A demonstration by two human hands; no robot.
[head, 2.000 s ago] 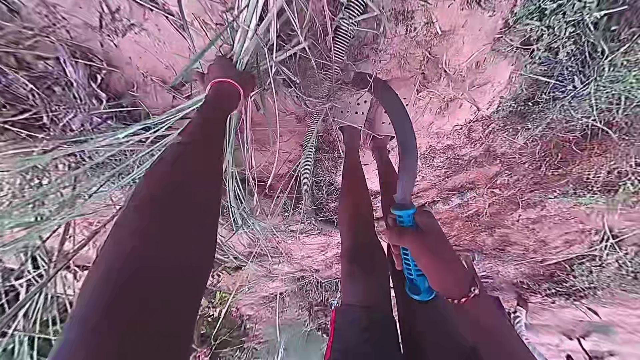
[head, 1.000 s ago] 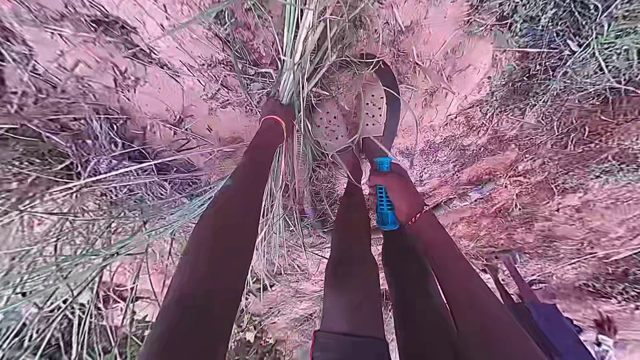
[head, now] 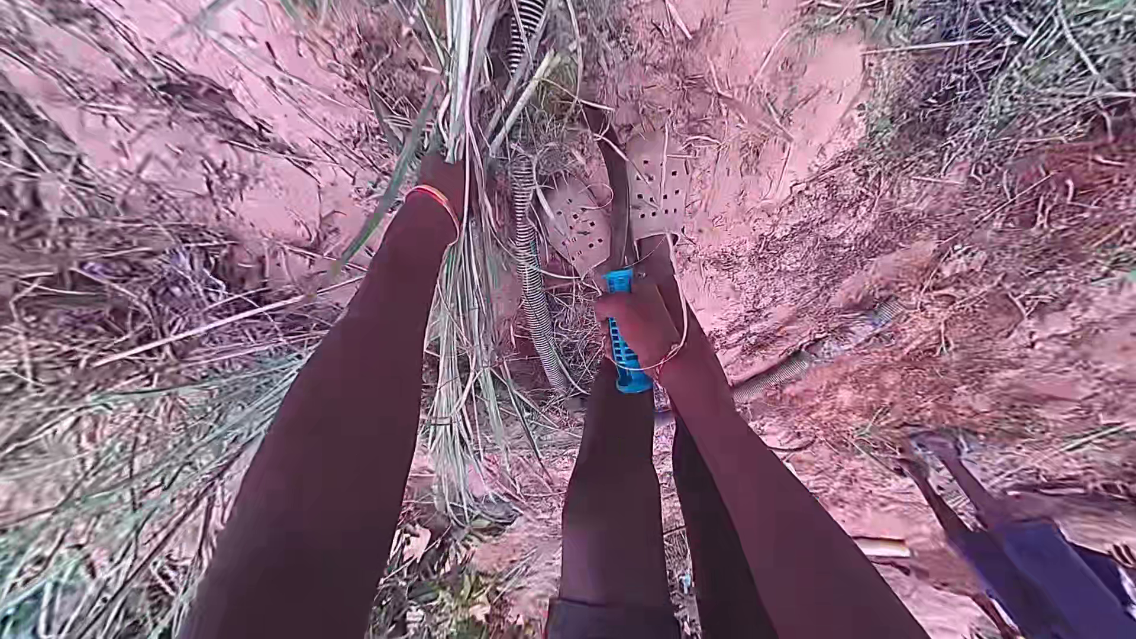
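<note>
My left hand (head: 441,182) is closed around a bundle of long grass stalks (head: 466,293), whose strands hang below the fist and rise above it. My right hand (head: 641,319) grips the blue plastic handle of a sickle (head: 619,191). The sickle's dark curved blade points away from me, in front of my perforated clogs (head: 658,186); its tip is partly hidden among the stems at the grass base (head: 555,102). A ribbed corrugated hose (head: 532,266) runs between my two hands, beside the grass bundle.
Dry grass and stalks (head: 80,346) cover the ground at left. Green growth (head: 994,80) stands at the upper right. Another piece of ribbed hose (head: 781,371) lies on the reddish soil at right. Part of another person in dark blue clothing (head: 1038,559) shows at the lower right.
The sickle, lower and farther right two seconds ago, has moved in between the clogs and nearer the grass base. Both hands keep their holds. The other person has come further into view.
</note>
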